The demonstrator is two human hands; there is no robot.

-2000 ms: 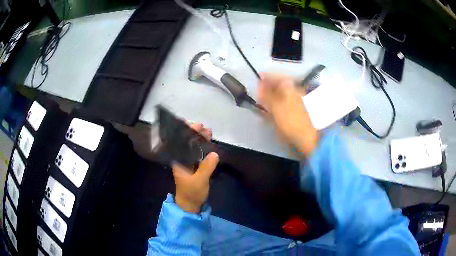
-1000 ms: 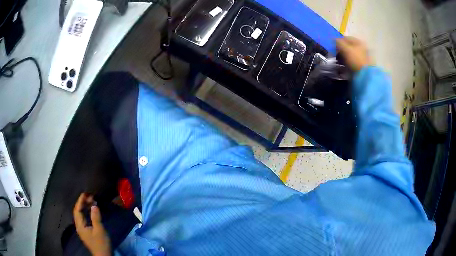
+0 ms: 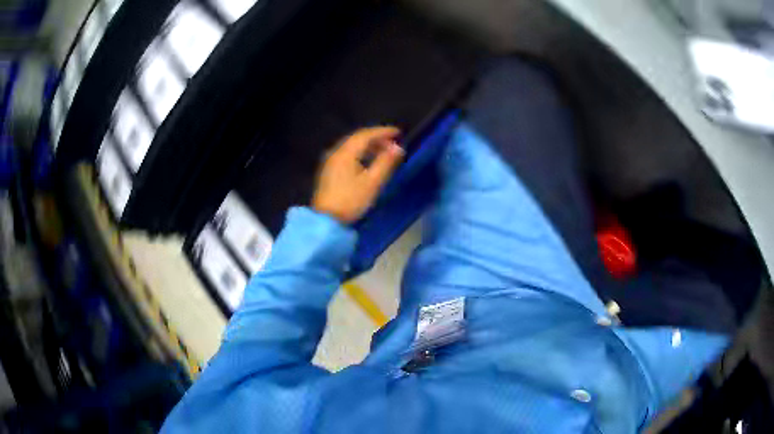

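Observation:
My left hand (image 3: pixel 356 174) is in the middle of the view, over the dark space beside my lap. It is blurred; its fingers are loosely curled with a small gap to the thumb, and nothing shows in it. White-backed smartphones (image 3: pixel 159 78) stand in rows in black phone trays at the upper left, blurred. More white-backed phones (image 3: pixel 246 230) show lower, left of my sleeve. My hand is apart from all of them. My right hand is not clearly in view.
The grey bench (image 3: pixel 737 174) curves along the right side, with a white-backed smartphone (image 3: pixel 737 83) on it. A blue panel (image 3: pixel 399 197) lies behind my left hand. A red round thing (image 3: pixel 615 247) is near my lap. Dark racks stand far left.
The view has swung from the black tray of face-up phones on my right to the white-backed phones on my left. My left hand has come into mid-view; my right hand has left the picture.

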